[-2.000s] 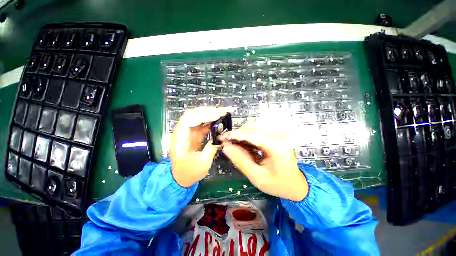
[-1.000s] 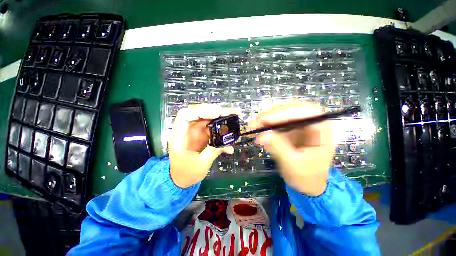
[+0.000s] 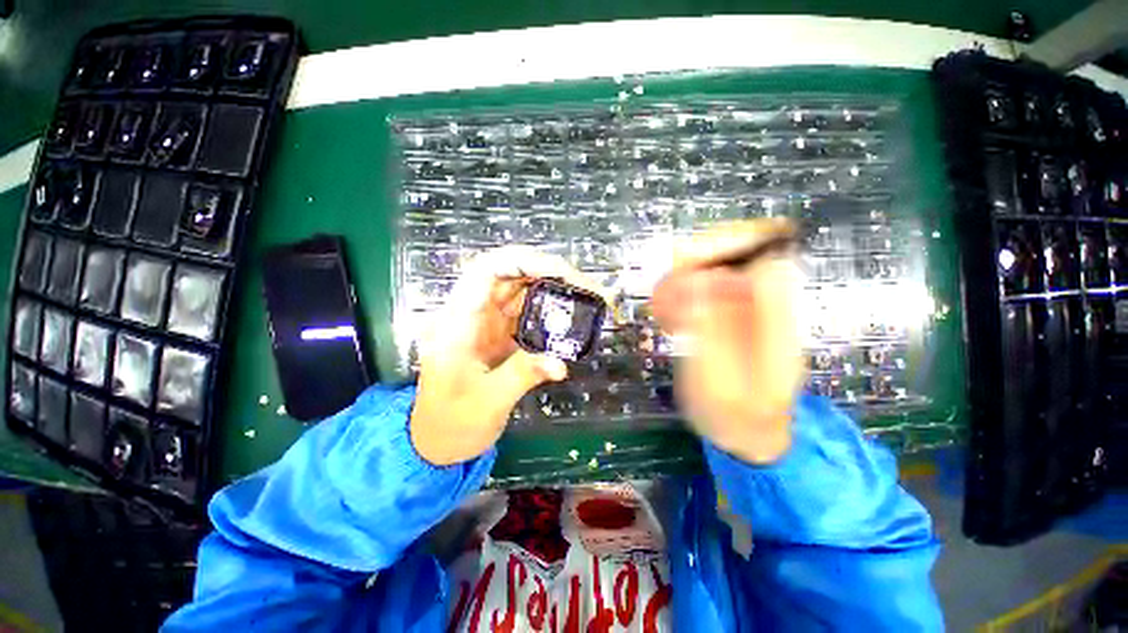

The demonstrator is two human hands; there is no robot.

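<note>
My left hand (image 3: 476, 352) holds a small black squarish unit (image 3: 560, 323) between thumb and fingers above the near left part of the clear blister tray. Its pale, shiny centre faces the camera. My right hand (image 3: 736, 334) is a little to the right of the unit, apart from it, and strongly blurred. Part of a thin dark stick, possibly tweezers (image 3: 764, 247), shows at its fingers. The clear blister tray (image 3: 520, 173) lies under both hands, with strong glare at its right side.
A black tray (image 3: 247, 186) with some filled pockets lies left. Another black tray (image 3: 977, 284) stands right. A flat black rectangle, possibly a smartphone (image 3: 317, 297), lies left of the clear tray. A white strip (image 3: 520, 59) crosses behind. Tiny pale specks lie on the green mat.
My right hand was at the unit, then drew away right with the stick across it; the stick now shows less. My left hand still holds the unit, whose pale centre now faces the camera.
</note>
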